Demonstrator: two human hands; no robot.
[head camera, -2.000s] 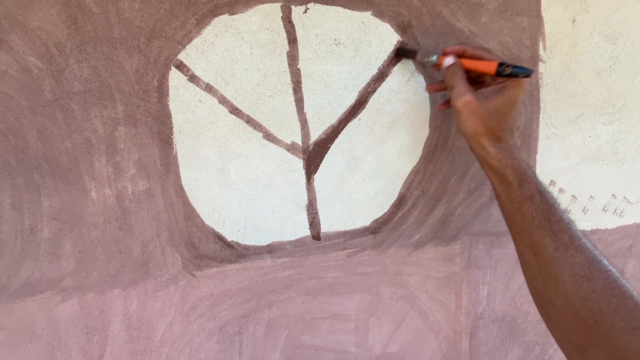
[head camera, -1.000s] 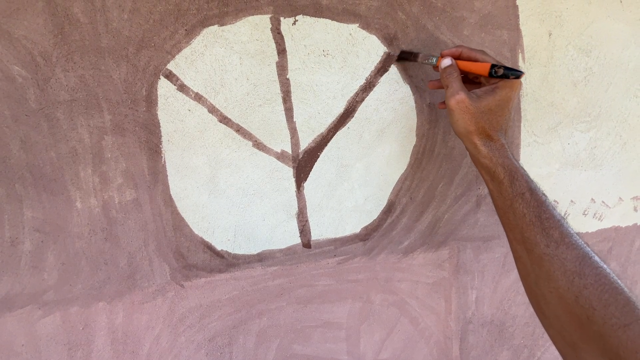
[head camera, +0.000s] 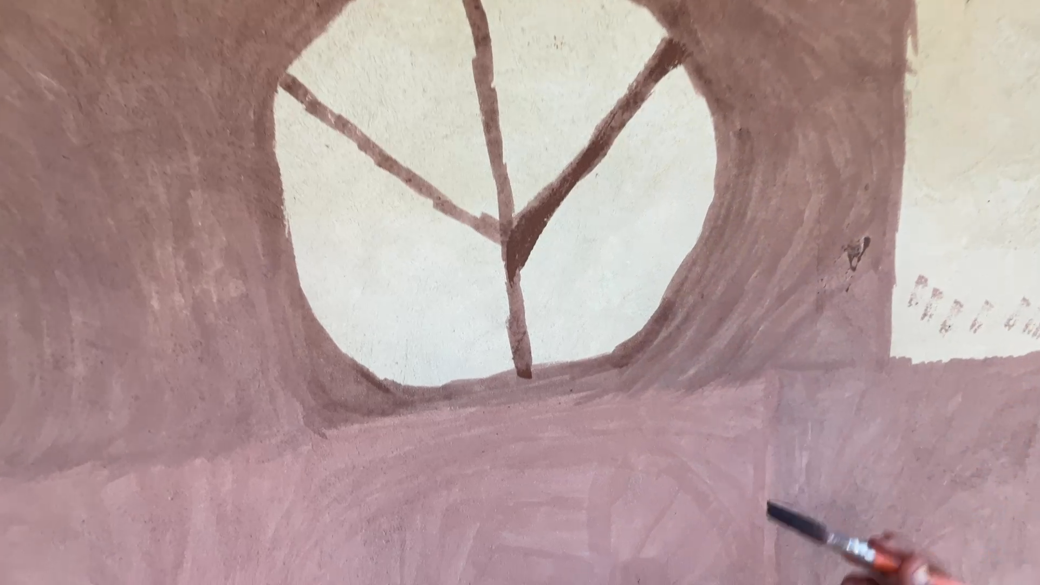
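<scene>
At the bottom right edge, my right hand (head camera: 902, 565) grips a paintbrush (head camera: 800, 522) with dark bristles, a metal ferrule and an orange handle. Only some fingers show, slightly blurred. The bristles point up and left, in front of the pink lower part of the wall; contact with it cannot be told. Above and to the left is a rounded cream shape (head camera: 390, 301) crossed by brown painted lines. A thicker, darker line (head camera: 581, 166) slants from their junction to the upper right rim. My left hand is out of view.
Brownish-mauve paint (head camera: 162, 244) surrounds the cream shape. A cream wall area (head camera: 967, 179) at the right carries a row of short brown dabs (head camera: 951, 313). A small dark chipped mark (head camera: 855, 252) lies on the mauve band beside it.
My right hand and the brush have moved down from the upper right rim of the cream shape to the lower right. The brown slanting line now meets that rim unobstructed.
</scene>
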